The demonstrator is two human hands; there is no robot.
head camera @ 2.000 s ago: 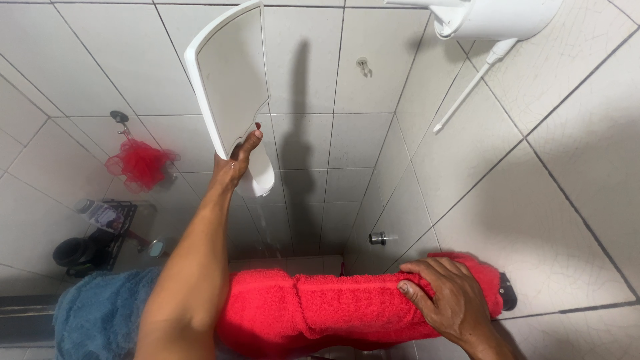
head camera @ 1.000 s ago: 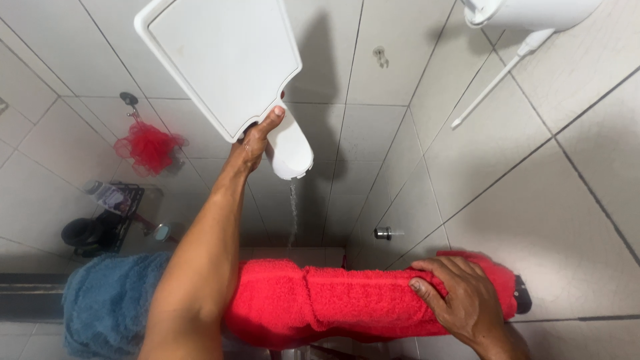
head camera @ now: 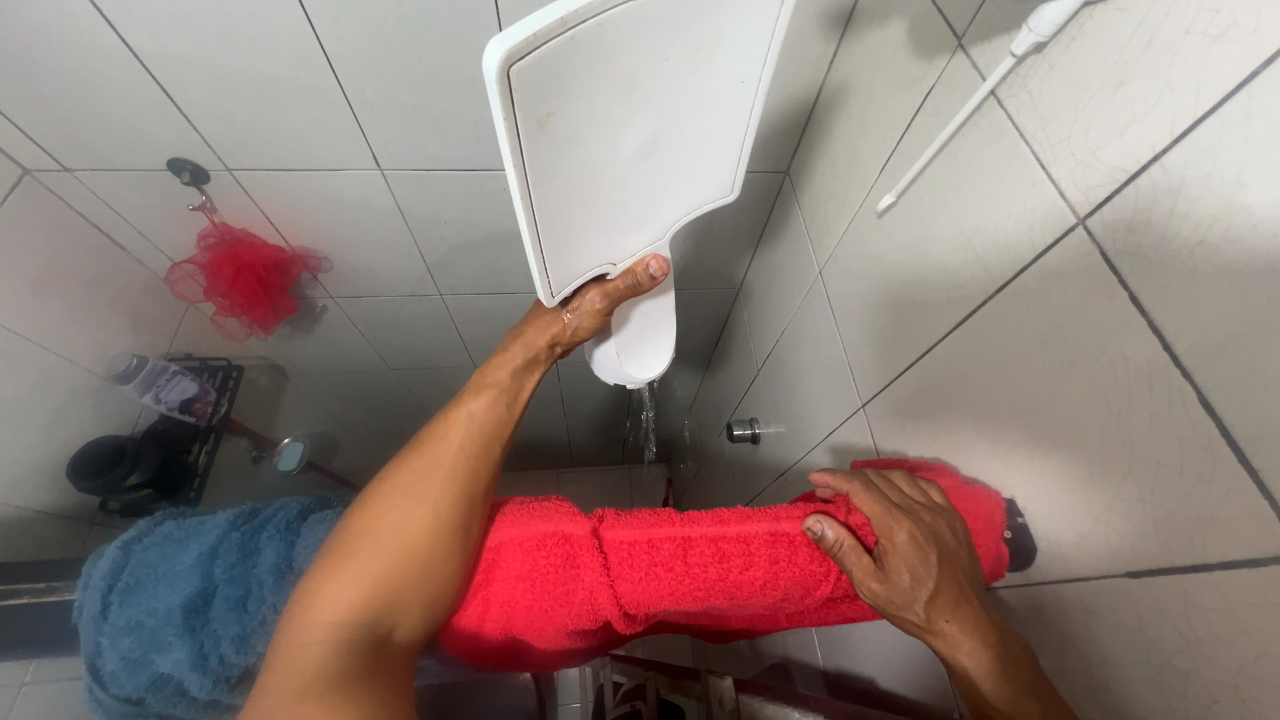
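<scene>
A flat white plastic board with a rounded handle end is gripped in my left hand, its thumb lying over the narrow part. Water runs down from the rounded end. My right hand rests on a red terry towel, fingers over its top and thumb on the near side. The red towel hangs over a horizontal support that its folds hide. Beside it on the left hangs a blue towel, partly behind my left forearm.
A red mesh bath puff hangs from a wall hook. Below it are a black wire shelf with a bottle and a dark round object. A metal wall fitting and a white rod are to the right.
My left hand has moved the white board to the right, and its tilt has changed. Water falls from its end in a thicker stream. My right hand stays on the red towel.
</scene>
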